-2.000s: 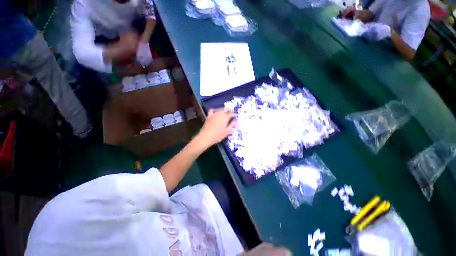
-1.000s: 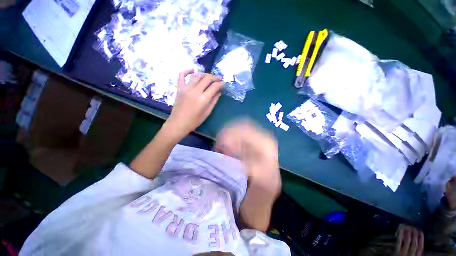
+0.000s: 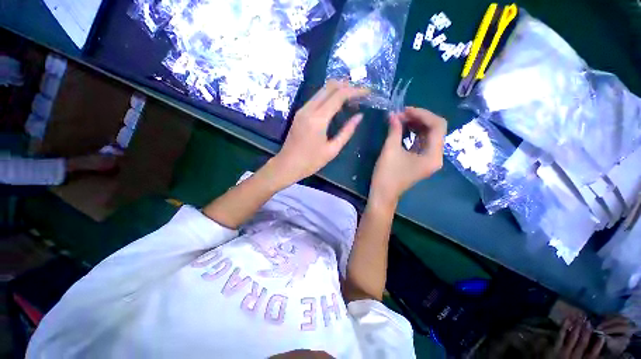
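Observation:
My right hand [image 3: 411, 151] is above the bench, thumb and finger pinching a small clear bag [image 3: 400, 95] that shows as thin glints. My left hand [image 3: 322, 130] is just to its left, thumb and fingers apart, with nothing visible in it. Its fingertips are by the lower end of a medium clear zip bag [image 3: 365, 45] with white pieces inside. Small white parts [image 3: 441, 38] lie loose beyond my right hand. A little white shows through the gap in my right hand's fingers.
A glittering heap of small bags [image 3: 239, 49] lies on a dark tray [image 3: 123, 42] at left. Yellow-handled nippers [image 3: 488, 45], a parts bag [image 3: 474, 147] and large plastic bags [image 3: 541, 77] lie at right. Other people's hands show at left and lower right.
The view has swung from the heap toward the bags at right. My left hand has left the heap's edge. My right hand has come up over the bench and now pinches a small bag.

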